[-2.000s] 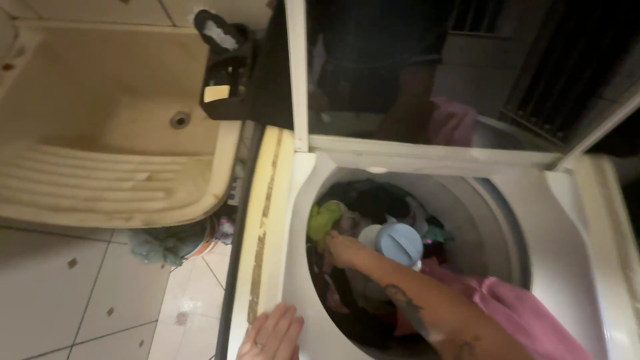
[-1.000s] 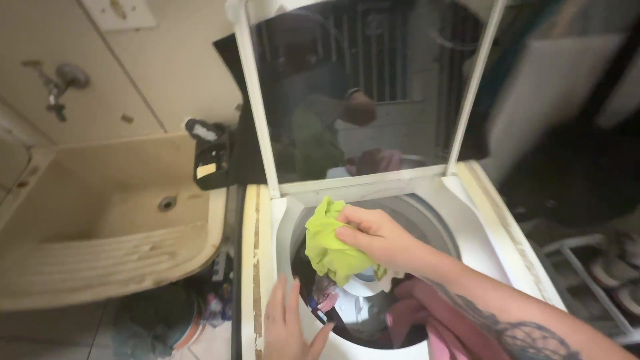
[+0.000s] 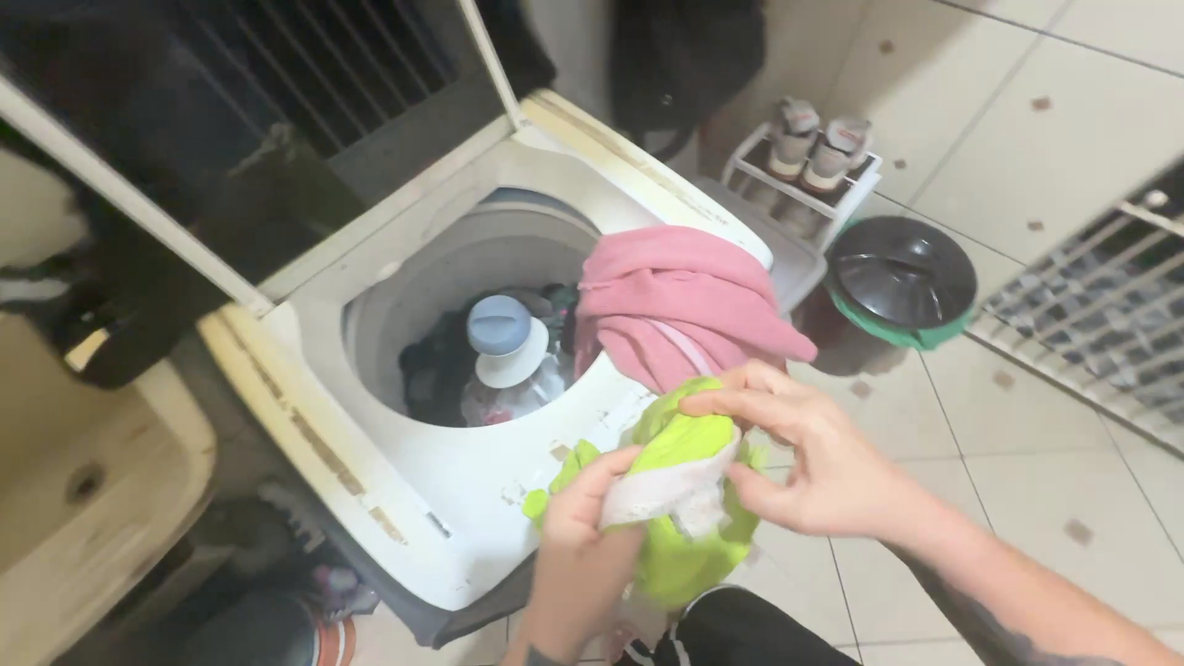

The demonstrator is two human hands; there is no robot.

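A lime-green cloth garment (image 3: 689, 546) with a whitish band is stretched between my two hands, just in front of the washing machine (image 3: 462, 490). My left hand (image 3: 592, 527) grips the band's left end, and my right hand (image 3: 795, 444) pinches the garment's upper right part. Behind them a pink cloth (image 3: 675, 287) hangs over the rim of the machine's opening. Inside the drum, the agitator with its blue cap (image 3: 499, 326) rises among dark clothes (image 3: 435, 370). The dark glass lid (image 3: 277, 120) stands raised.
A beige laundry sink (image 3: 176, 444) is at the left. On the right stand a small white rack (image 3: 809, 190) with shoes (image 3: 837, 153), a black-lidded bin (image 3: 905, 268) with a green bag, and a white barred gate (image 3: 1110, 287). Tiled floor (image 3: 1008, 518) lies below them.
The lime-green garment, inside the drum at first, has been lifted out and now is in front of the machine. My left hand has taken hold of it too. The view has swung right.
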